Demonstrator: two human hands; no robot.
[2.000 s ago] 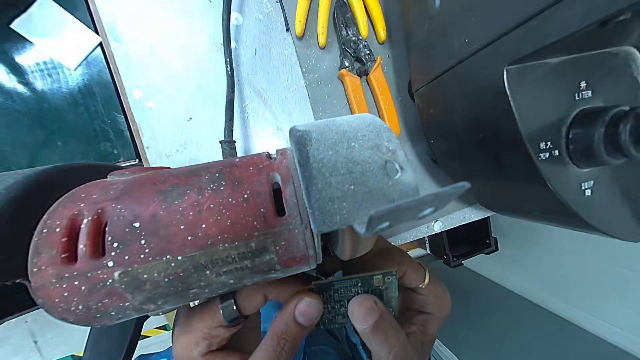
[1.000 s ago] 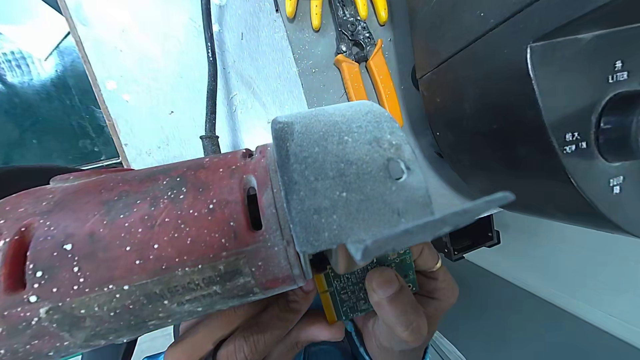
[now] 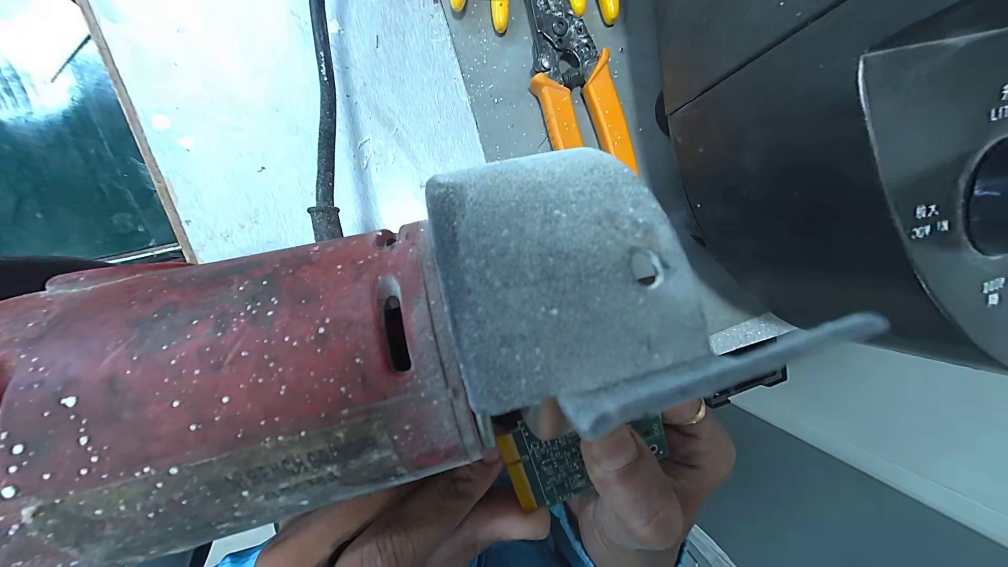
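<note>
A small green circuit board (image 3: 555, 465) with a yellow edge strip lies between my hands, beneath the metal guard (image 3: 551, 276) of a red corded power tool (image 3: 236, 362). The thumb of my right hand (image 3: 657, 488) presses on the board's face, with fingers behind it. My left hand (image 3: 425, 512) is at the board's yellow edge, its fingertips partly hidden by the tool's body; whether it grips the board cannot be told. The guard covers the board's upper part, and white specks dot the tool.
Wire strippers with orange handles (image 3: 587, 110) lie behind the guard, beside yellow-tipped handles (image 3: 500, 14). A black cable (image 3: 324, 118) runs up from the tool across the light bench surface (image 3: 236, 157). At right stands a dark machine housing with a knob (image 3: 988, 197).
The view has moved nearer to the power tool. My left fingers, earlier on the board's face, are now at its edge, and the yellow strip shows.
</note>
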